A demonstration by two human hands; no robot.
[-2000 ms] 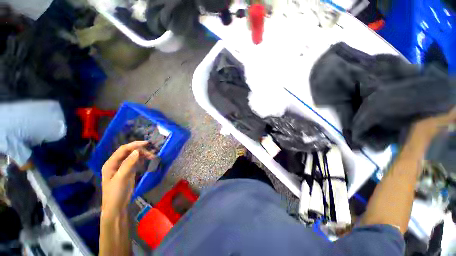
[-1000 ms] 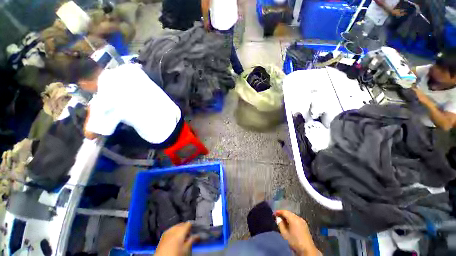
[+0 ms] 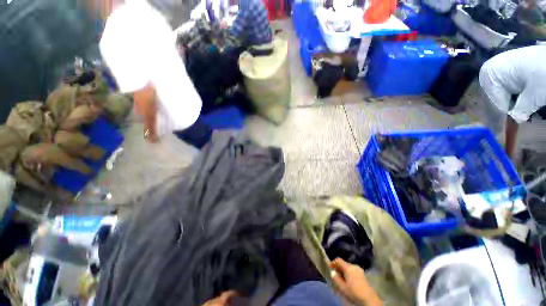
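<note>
A large heap of dark grey garment pieces lies in front of me, left of centre. An olive-beige woven sack stands open at the lower centre right, with black and pale striped cloth in its mouth. My right hand is over the near edge of the sack, fingers curled; whether it holds anything cannot be told. My left hand is mostly cut off by the bottom edge, beside the grey heap; its grip is hidden.
A blue crate with dark and pale pieces stands at right, near a white trough. Another woven sack stands ahead. People in white stand at left and bend at right. Brown bundles lie at left; a sewing machine is lower left.
The view has moved forward along the aisle. The grey heap and woven sack are now close. The crate and red stool at left have left view. My left hand is now mostly out of frame.
</note>
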